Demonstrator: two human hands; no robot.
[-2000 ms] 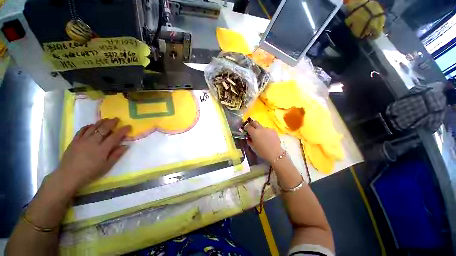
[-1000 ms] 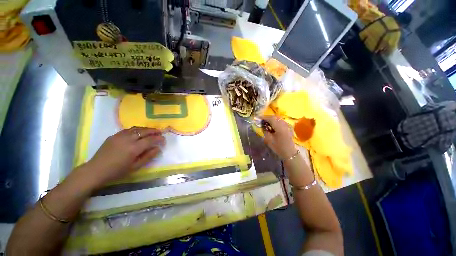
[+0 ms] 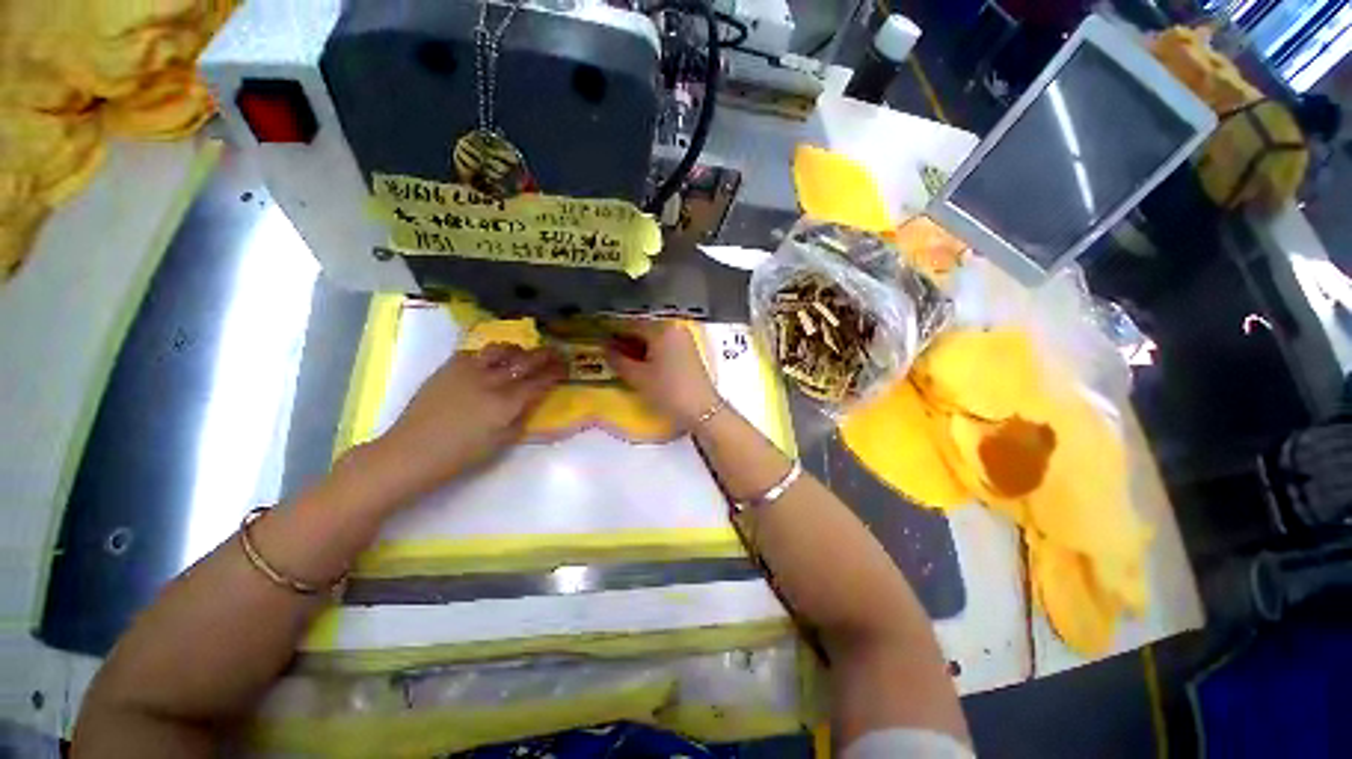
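Note:
The yellow fabric panel (image 3: 601, 415) lies on the white taped template (image 3: 593, 497) under the machine head. A small gold-brown and dark label (image 3: 589, 365) lies near the panel's middle, inside the greenish clamp frame, which is mostly covered by my hands. My left hand (image 3: 478, 398) rests on the panel, fingertips at the label's left side. My right hand (image 3: 666, 374) is at the label's right side, fingers bent down, with a small dark red spot by the fingertips. Whether it grips the label or snips is hidden.
The dark machine head (image 3: 489, 134) stands just beyond my hands. The clear label bag (image 3: 833, 319) is right of it, beside loose yellow pieces (image 3: 971, 400). A grey screen (image 3: 1075, 148) stands back right. A yellow pile (image 3: 97, 97) is far left.
My right hand has moved left from beside the label bag onto the panel. My left hand has moved up onto the panel. A label now shows inside the clamp frame. The view has shifted left.

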